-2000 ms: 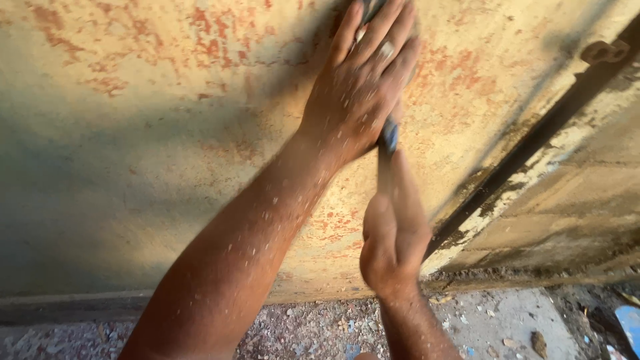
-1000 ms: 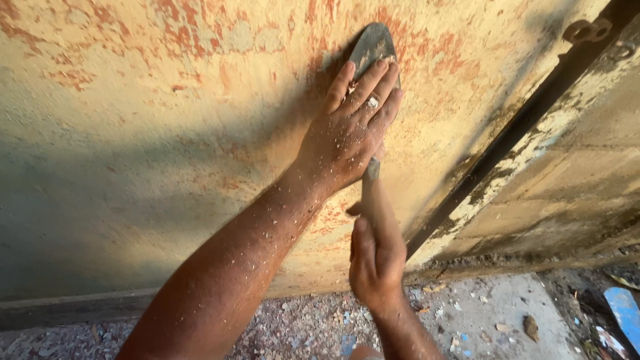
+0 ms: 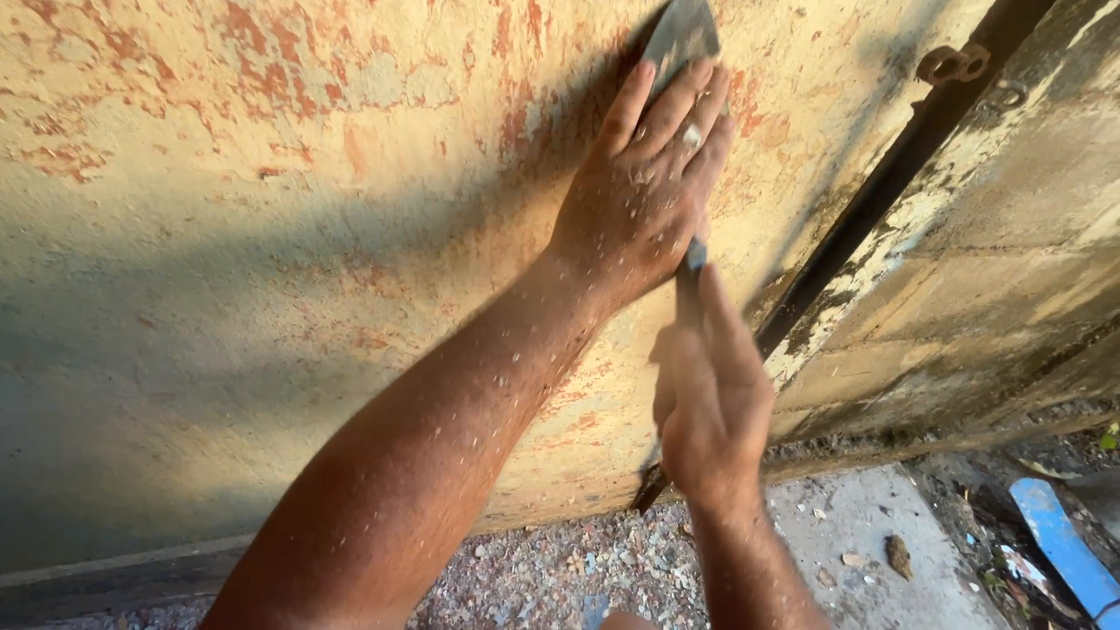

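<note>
A metal trowel (image 3: 684,37) with a rounded tip lies against a wall (image 3: 201,219) of worn yellow paint with red and grey patches. My left hand (image 3: 647,175) is flat on the trowel's blade, fingers spread and pressed down, with paint flakes on the skin and a pale chip on one finger. Below it, my right hand (image 3: 722,394) is wrapped around the trowel's handle, which is blurred and partly hidden by the fingers. Flakes also speckle my left forearm.
A dark metal pipe (image 3: 862,214) with a rusty bracket (image 3: 952,65) runs down the wall at right, beside a block wall (image 3: 989,289). Paint chips (image 3: 560,569) cover the ground below. A stone-like lump (image 3: 898,557) and a blue strip (image 3: 1063,547) lie at lower right.
Two seconds ago both hands and the trowel were higher in view; one second ago they had come lower. Both hands stay on the trowel throughout.
</note>
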